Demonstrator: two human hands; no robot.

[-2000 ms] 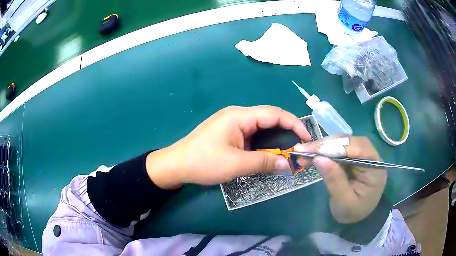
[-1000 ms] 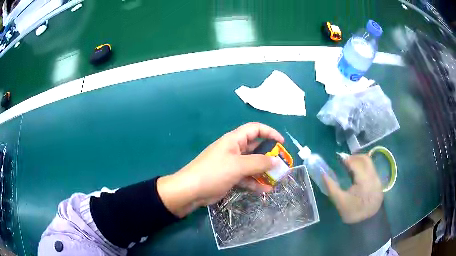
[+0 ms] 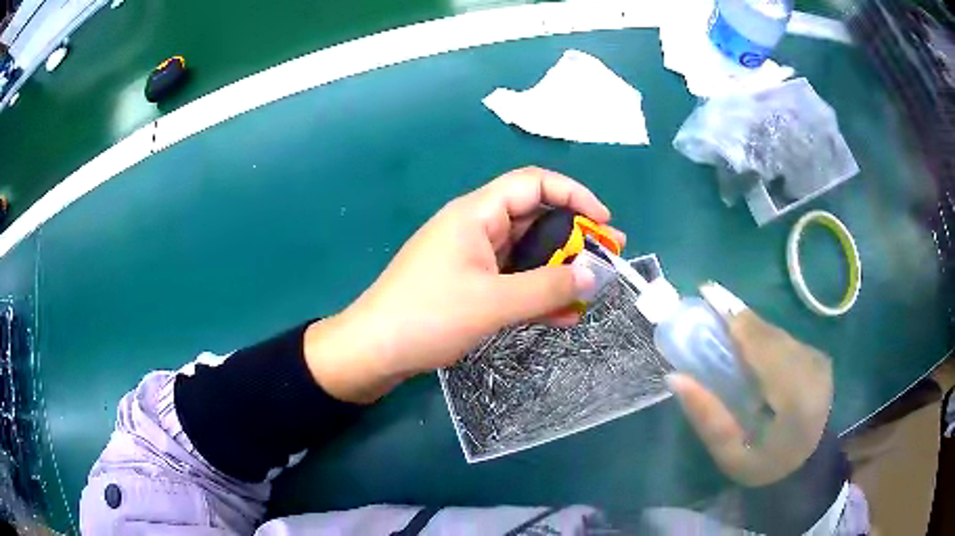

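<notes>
My left hand [image 3: 440,283] holds a black-and-orange plastic unit [image 3: 547,239] above the pin tray; fingers cover part of it. My right hand [image 3: 770,393] grips a small translucent dropper bottle [image 3: 704,340], tilted so its white nozzle points up and left. The nozzle tip is at the orange part of the unit; exact contact cannot be told. The pin tray [image 3: 545,382], full of thin silver pins, lies under the hands. A white finger wrap is on a right-hand finger. No tweezers can be made out.
A torn white paper [image 3: 576,103] lies beyond the hands. At upper right are a water bottle [image 3: 749,29] and crinkled clear plastic over a second box [image 3: 791,147]. A tape roll [image 3: 824,262] lies at right. Beyond the white rail [image 3: 387,63], a conveyor carries a black-and-orange unit [image 3: 167,80].
My right hand has let go of the tweezers and taken hold of the dropper bottle, bringing its nozzle to the unit. My left hand has turned the unit. Units on the conveyor have shifted left.
</notes>
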